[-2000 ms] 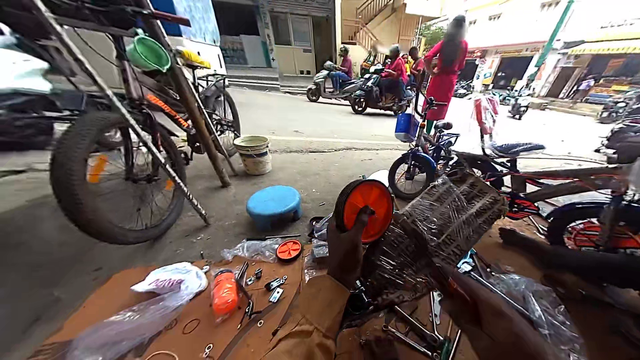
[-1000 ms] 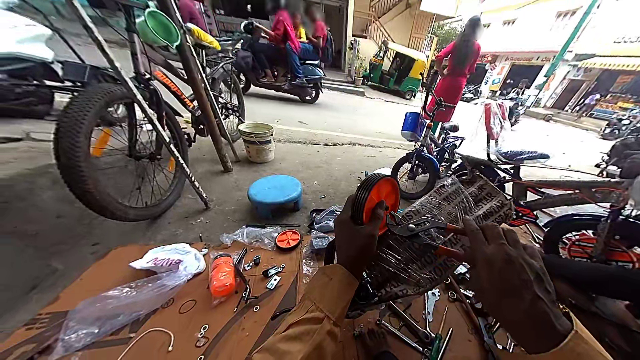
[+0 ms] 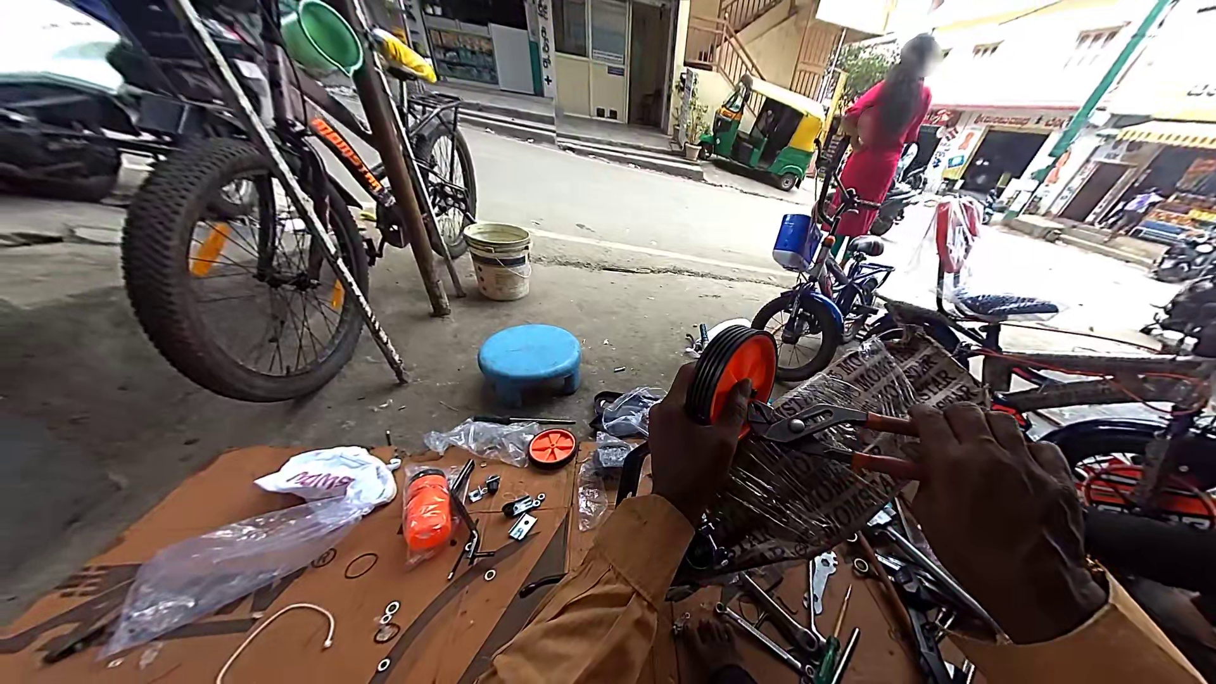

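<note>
My left hand (image 3: pixel 698 446) grips an orange wheel with a black ribbed tyre (image 3: pixel 731 375), its thumb on the orange face. My right hand (image 3: pixel 1002 503) holds the orange handles of slip-joint pliers (image 3: pixel 817 425); their jaws are at the wheel's hub, and whether they clamp anything cannot be told. Behind both hands lies a printed wrap under clear plastic (image 3: pixel 817 494). A second orange wheel (image 3: pixel 552 447) lies flat on the cardboard (image 3: pixel 427 627), near small metal brackets (image 3: pixel 522 526) and an orange item in clear plastic (image 3: pixel 427 510).
Spanners (image 3: pixel 765 638) and other tools lie below my hands. A blue stool (image 3: pixel 529 356) and a bucket (image 3: pixel 500 263) stand ahead. A large bicycle (image 3: pixel 247 275) is at left, a small blue bicycle (image 3: pixel 807 318) at right. A person (image 3: pixel 879 142) stands by the road.
Two seconds ago the right hand was low, over the tools; since then it has come up with the pliers to the wheel. The scooters on the road have gone from view.
</note>
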